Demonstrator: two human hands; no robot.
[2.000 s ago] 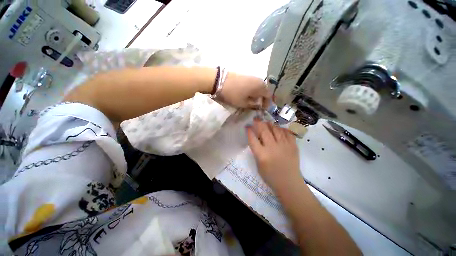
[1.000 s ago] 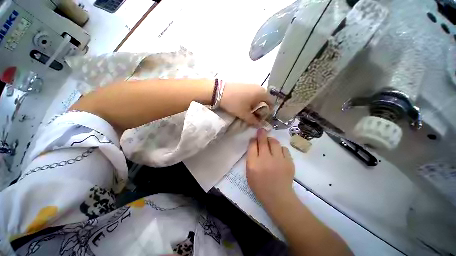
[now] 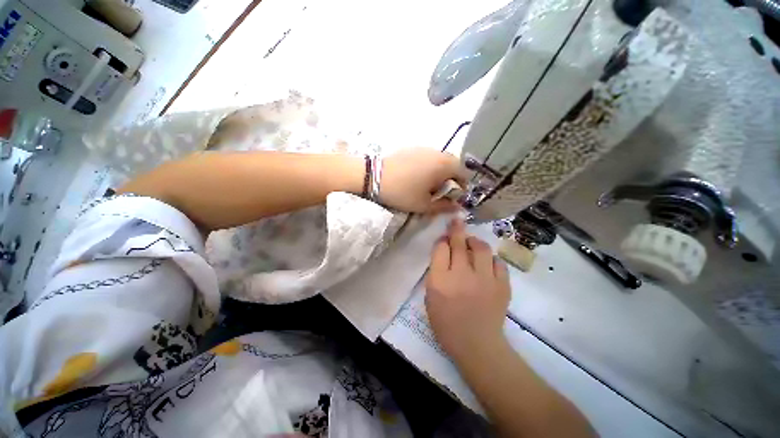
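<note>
A pale floral fabric panel runs from the needle area towards my lap, with its plain paler side spread on the table. My left hand, with bands at the wrist, pinches the fabric edge beside the presser foot. My right hand lies just in front of it, its fingertips pressing on the fabric edge near the foot. Whether the right fingers also pinch the cloth is hard to tell. The needle is too small to make out.
The off-white sewing machine head fills the right side. Dark thread snips and a tan block lie on the bed. A printed scale lies at the front edge. More floral fabric lies behind my left arm. Another machine stands upper left.
The view has shifted slightly. My right fingertips have moved closer to my left fingers at the foot. The floral fabric fold now sits lower in view.
</note>
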